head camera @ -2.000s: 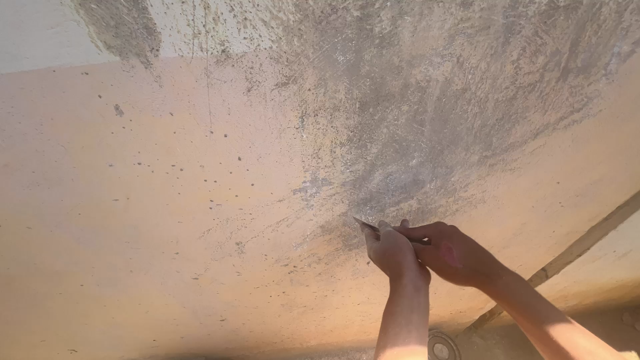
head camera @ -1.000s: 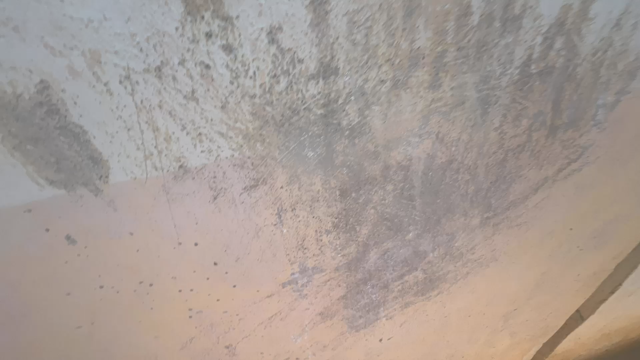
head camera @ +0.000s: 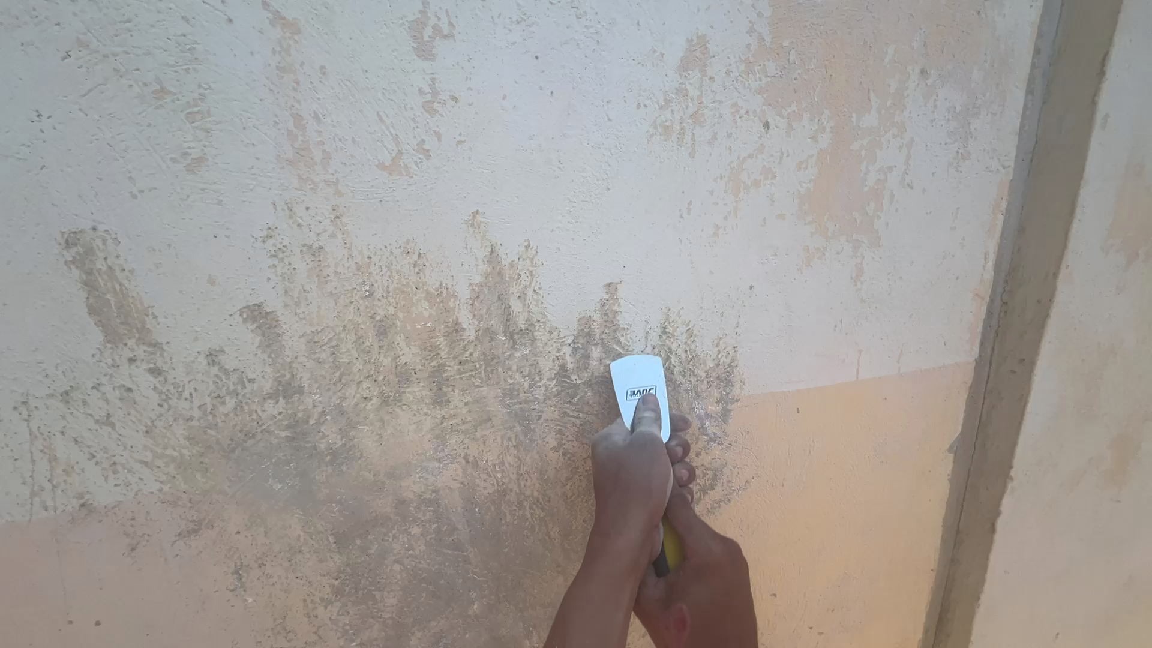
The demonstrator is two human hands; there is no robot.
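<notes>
A putty knife with a broad metal blade (head camera: 637,387) and a yellow and black handle (head camera: 671,547) lies against a painted wall (head camera: 558,135). My left hand (head camera: 630,468) grips it near the blade, the thumb pressed flat on the metal. Below and to the right, my right hand (head camera: 706,567) is closed round the handle, its fingertips showing beside the blade. The blade points up, its edge at the top of a scraped grey-brown patch (head camera: 432,486) where paint has come off. My palms and part of the handle are hidden.
White paint covers the upper wall and an orange-pink band (head camera: 846,468) the lower part. A raised brown strip (head camera: 1017,324) runs steeply down the right side, with more wall beyond it. Small bare spots (head camera: 846,171) mark the white paint.
The view has swung up and to the right. My hands, low on the scraped patch two seconds ago and out of view one second ago, now hold the putty knife near the patch's upper edge.
</notes>
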